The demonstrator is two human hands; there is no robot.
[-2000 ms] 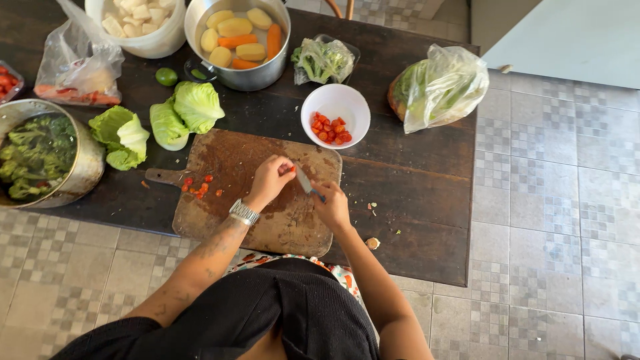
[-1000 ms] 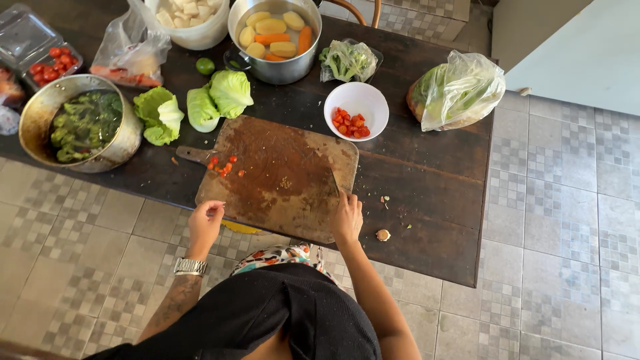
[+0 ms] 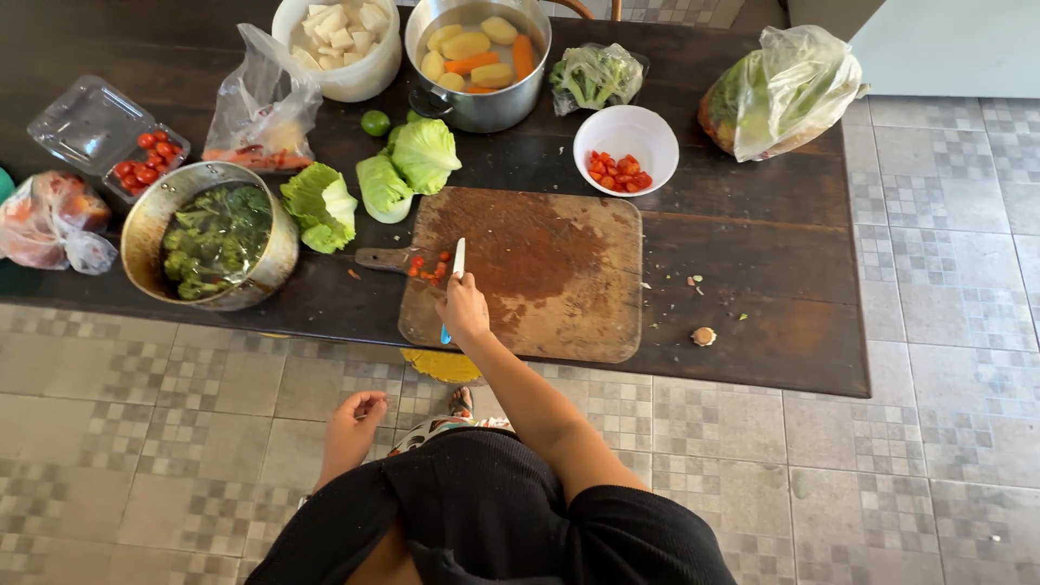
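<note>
My right hand [image 3: 466, 313] grips a blue-handled kitchen knife [image 3: 460, 257], its blade pointing away from me beside small cut tomato pieces [image 3: 428, 271]. These pieces lie at the left edge of a worn wooden cutting board [image 3: 569, 317], near its handle. Off the table's front edge hangs my left hand [image 3: 354, 422], fingers loosely curled; whether anything is in it is hard to tell. Behind the board's right side, a white bowl [image 3: 654, 142] holds cut tomatoes [image 3: 619, 172]. Lettuce [image 3: 422, 156] touches the board's back left corner.
Left of the board are a pot [image 3: 280, 268] of broccoli, lettuce leaves [image 3: 319, 207] and a clear box of cherry tomatoes [image 3: 146, 162]. Behind stand a pot [image 3: 487, 118] of potatoes and carrots and a white tub [image 3: 370, 77]. Bagged vegetables [image 3: 776, 93] sit at right.
My right hand has moved left with the knife, from the board's right side to the tomato pieces. My left hand, over the board two seconds ago, is now off the table's front edge.
</note>
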